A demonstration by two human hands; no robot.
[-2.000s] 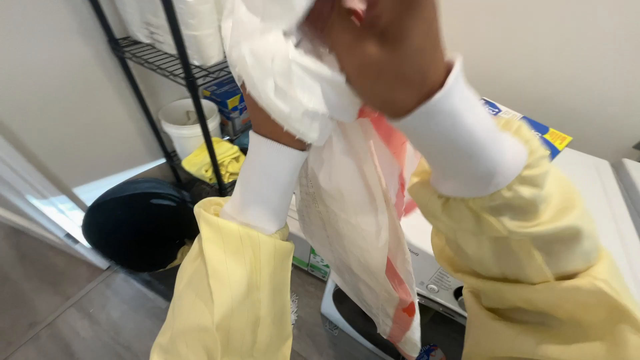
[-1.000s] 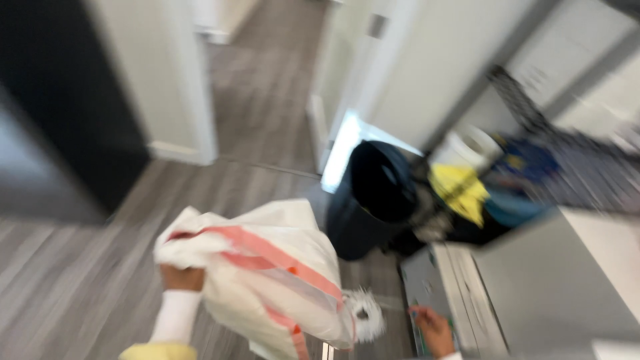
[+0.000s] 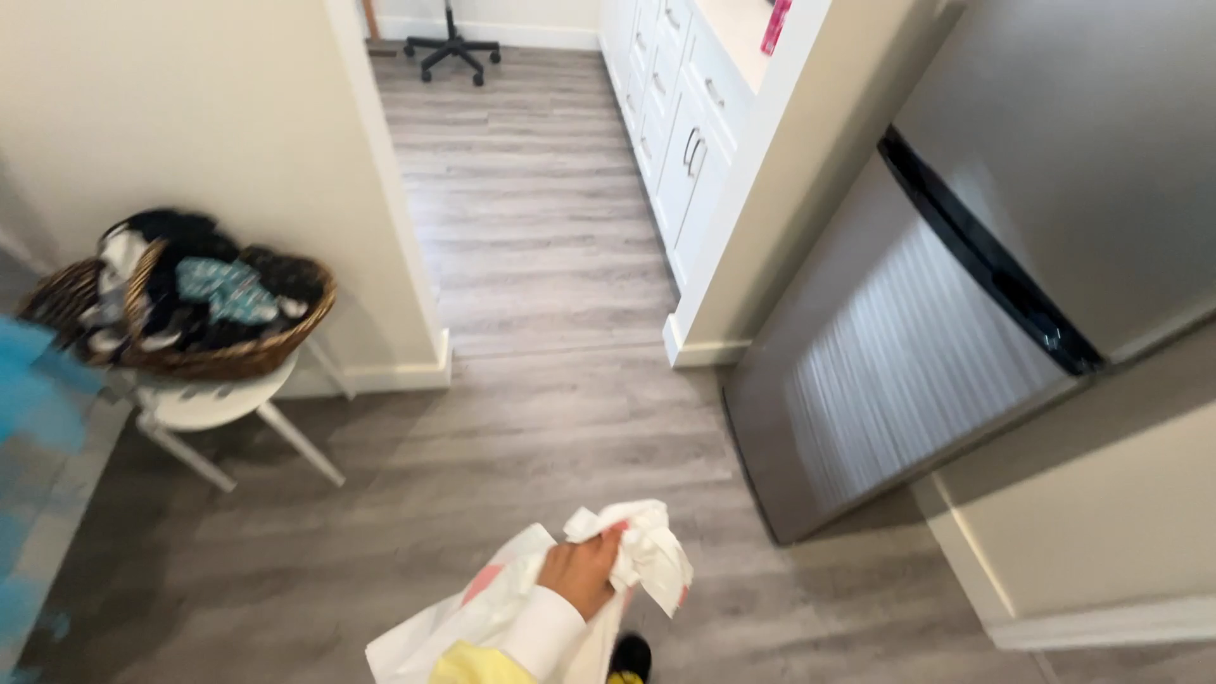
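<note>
At the bottom centre of the head view, my left hand [image 3: 581,573] grips the gathered top of a white plastic bag [image 3: 651,556] with pink-red stripes. Its fingers are closed around the crumpled plastic, and the rest of the bag hangs below and to the left, partly behind my yellow sleeve [image 3: 480,665] with its white cuff. What the bag holds cannot be seen. My right hand is out of view. A black shoe [image 3: 631,655] shows just right of the bag.
On the left, a wicker basket [image 3: 237,356] of clothes rests on a white stool [image 3: 204,407]. A stainless steel refrigerator [image 3: 912,361] stands at the right. Between them an opening leads to wood-look floor, white cabinets [image 3: 679,142] and a wheeled chair base [image 3: 451,47].
The view has swung from the shelf, dark bin and washer area to the doorway. My right hand, visible earlier, has left the view. The bag remains in my left hand.
</note>
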